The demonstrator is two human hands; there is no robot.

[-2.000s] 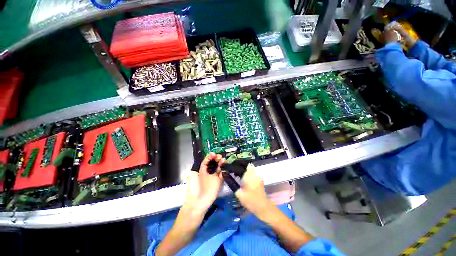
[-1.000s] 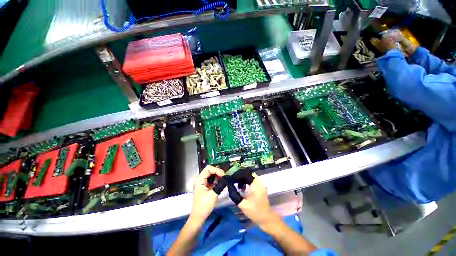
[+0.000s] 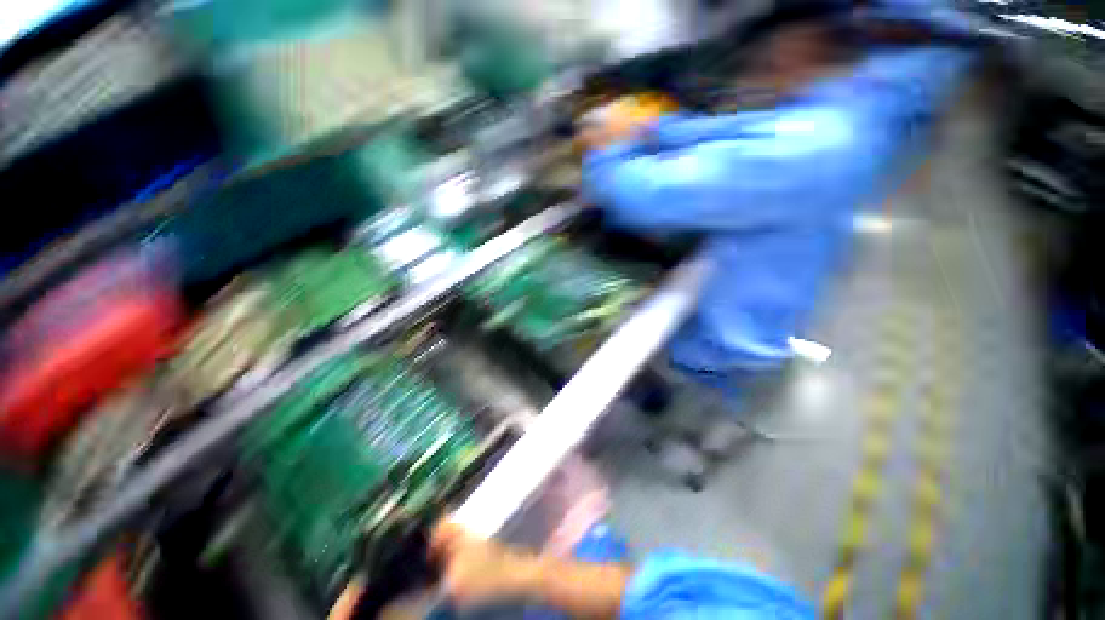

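Observation:
The whole head view is blurred by motion. A green circuit board [image 3: 364,442] sits in its dark carrier between the conveyor rails, in front of me. My right hand [image 3: 473,567] is low in the view, just below the board's near edge and by the near rail, with something black at its fingers. Only a sliver of my left hand [image 3: 348,598] shows at the bottom edge, beside the black patch. Blur hides whether either hand holds anything.
A second green board [image 3: 551,291] lies further right on the line. The silvery near rail [image 3: 570,418] runs diagonally. Red stack [image 3: 91,363], cream bin [image 3: 224,337] and green bin [image 3: 327,288] stand left. Another person in blue [image 3: 751,182] works beyond. Yellow-black floor tape [image 3: 868,484] is at right.
The view has swung right and tilted, so boards and bins shift left and the other person sits nearer the middle. My hands are now lower, and the left is mostly cut off.

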